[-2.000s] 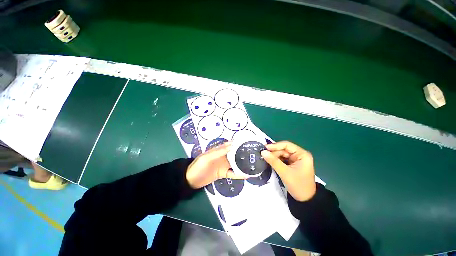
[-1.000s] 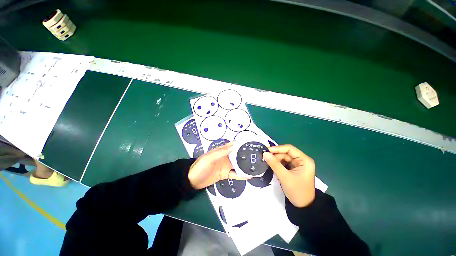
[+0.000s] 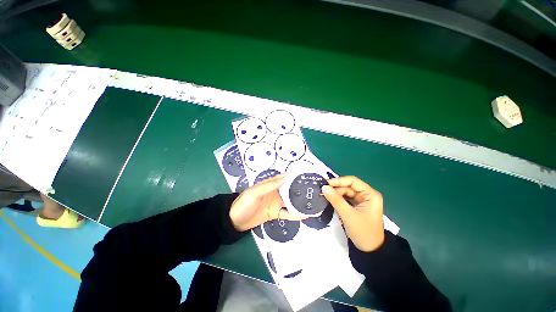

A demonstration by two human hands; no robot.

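A white round-looking housing (image 3: 285, 194) is held above the sticker sheets, with a black panel sticker (image 3: 309, 194) with a white "8" on its face. My left hand (image 3: 259, 204) holds the housing from its left side. My right hand (image 3: 359, 210) has its thumb and fingertip at the right edge of the sticker. Below lie overlapping sticker sheets (image 3: 317, 259), with black discs at the middle and left and emptied circles with small dark dots at the top. Whether the sticker is fully down at its right edge is hidden by my right fingers.
Beyond the whitish belt edge rail (image 3: 378, 126) runs the green conveyor belt (image 3: 292, 61). It carries a short stack of housings (image 3: 66, 31) at far left and an unlabelled-looking housing (image 3: 507, 111) at right. Printed paper sheets (image 3: 46, 122) lie at left. A person's foot in a yellow shoe (image 3: 60, 219) shows below.
The stack and the single housing on the belt have shifted slightly left. My hands stay nearly still around the housing and sticker.
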